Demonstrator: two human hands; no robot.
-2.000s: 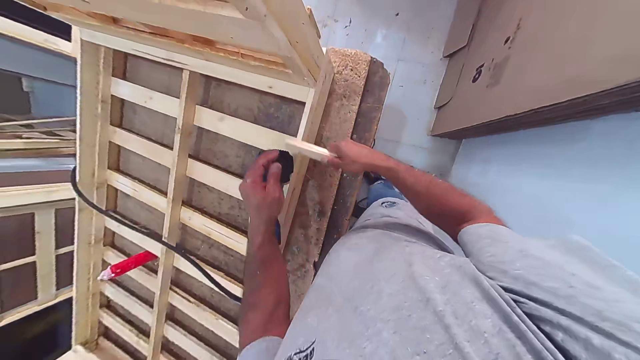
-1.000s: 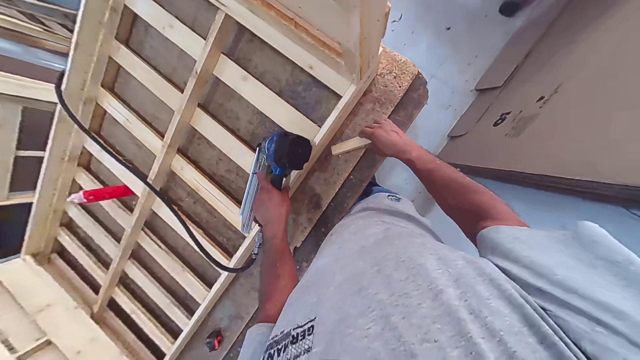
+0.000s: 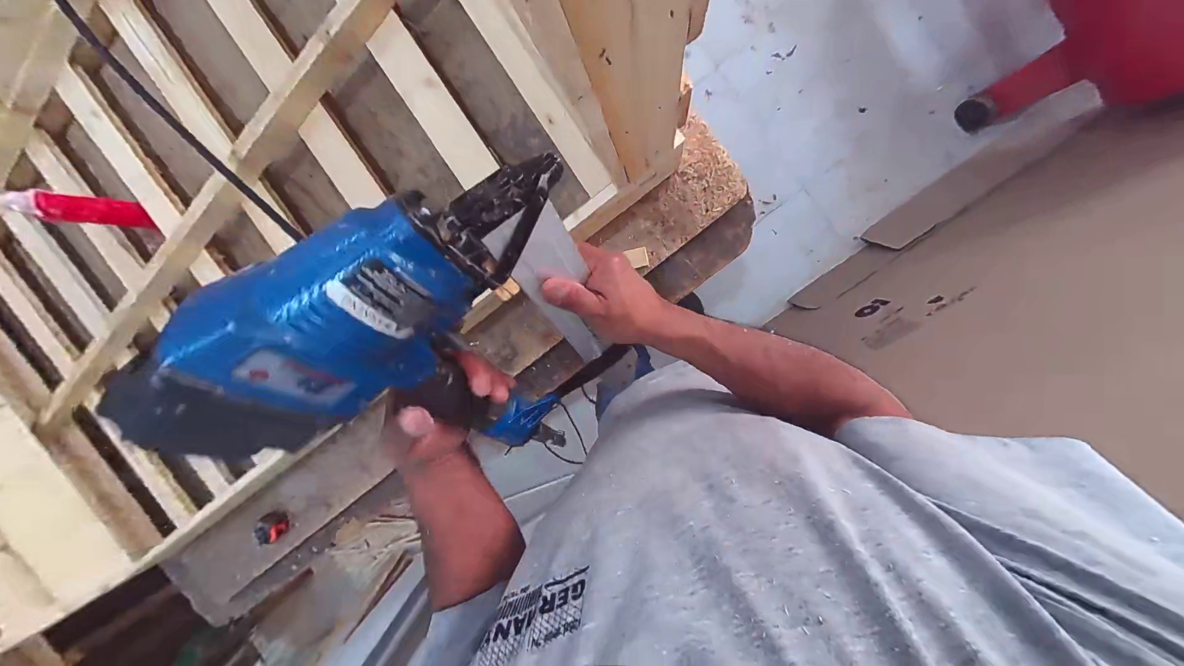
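My left hand (image 3: 439, 421) is closed around the black grip of a large blue nail gun (image 3: 324, 310), which is held up above a slatted wooden frame (image 3: 287, 102). The tool's black nose (image 3: 513, 199) points toward the upper right. My right hand (image 3: 615, 296) grips the flat grey magazine (image 3: 546, 264) of the nail gun, thumb on its near face. Just past the right fingers, a small wood piece (image 3: 636, 259) shows at the chipboard edge; whether the hand touches it, I cannot tell.
A black hose (image 3: 185, 129) crosses the slats near a red tube-like object (image 3: 92, 211). Below the frame is a chipboard surface (image 3: 698, 194). Large cardboard sheets (image 3: 1027, 277) lie at right, with a red object (image 3: 1124, 51) behind. A small red and black item (image 3: 272, 527) is at lower left.
The nail gun in my left hand has come up off the frame toward the camera. My right hand, which held a small wood piece, has moved onto the magazine.
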